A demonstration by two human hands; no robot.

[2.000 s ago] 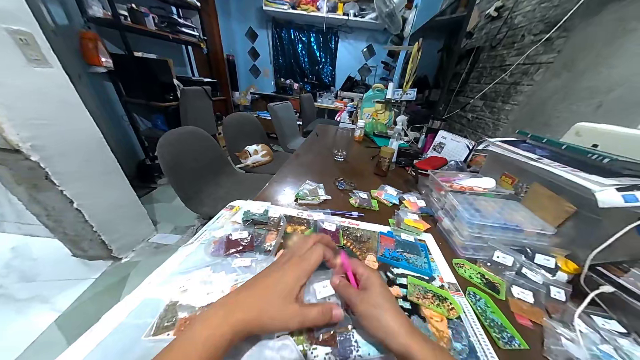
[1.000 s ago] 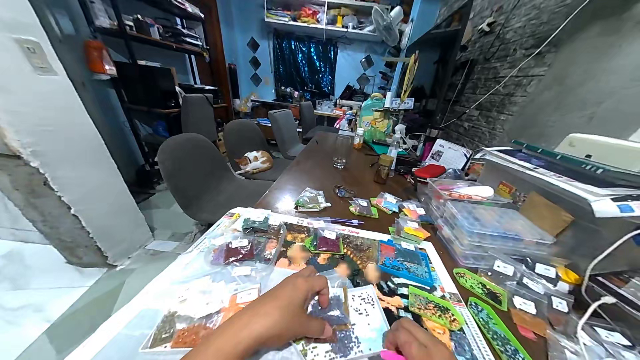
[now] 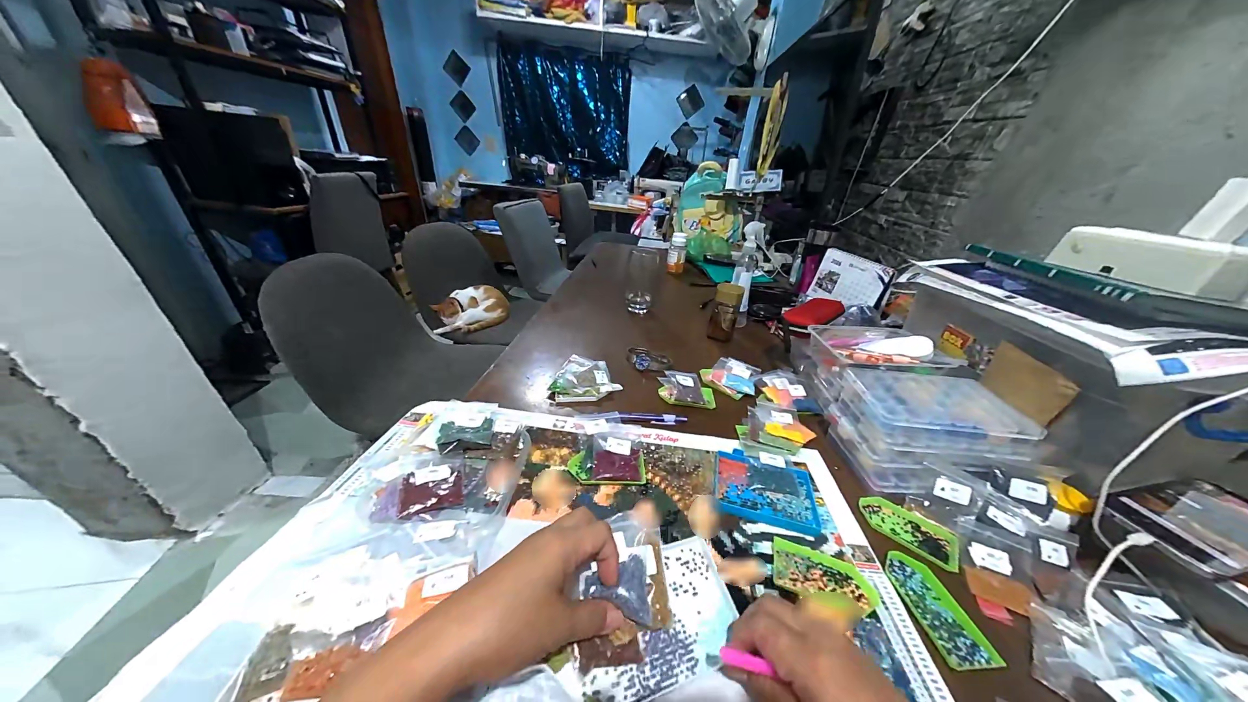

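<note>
My left hand (image 3: 561, 575) pinches a small clear bag of grey-blue beads (image 3: 624, 585) between thumb and fingers, above other bags holding brown beads. Beneath and to the right lies a white tray (image 3: 697, 585) scattered with dark beads. At the tray's right edge my right hand (image 3: 799, 639) is closed around a bright pink pen-like tool (image 3: 749, 663), partly hidden by the fingers. Under everything spreads a printed picture canvas (image 3: 673, 458). On it rest a blue tray (image 3: 768, 490), a green tray of mixed beads (image 3: 824, 575) and a bag of dark red beads (image 3: 614, 460).
Many labelled bead bags (image 3: 429, 487) cover the left side. Two green trays (image 3: 909, 532) (image 3: 941, 609) lie right of the canvas, beside stacked clear plastic boxes (image 3: 936, 405). Farther back stand a drinking glass (image 3: 640, 283) and a brown jar (image 3: 724, 312). A cat (image 3: 473, 309) lies on a chair.
Two seconds ago my hands were close together over the canvas; now they are apart, the right one lower and to the right. The white tray, largely covered then, shows more plainly.
</note>
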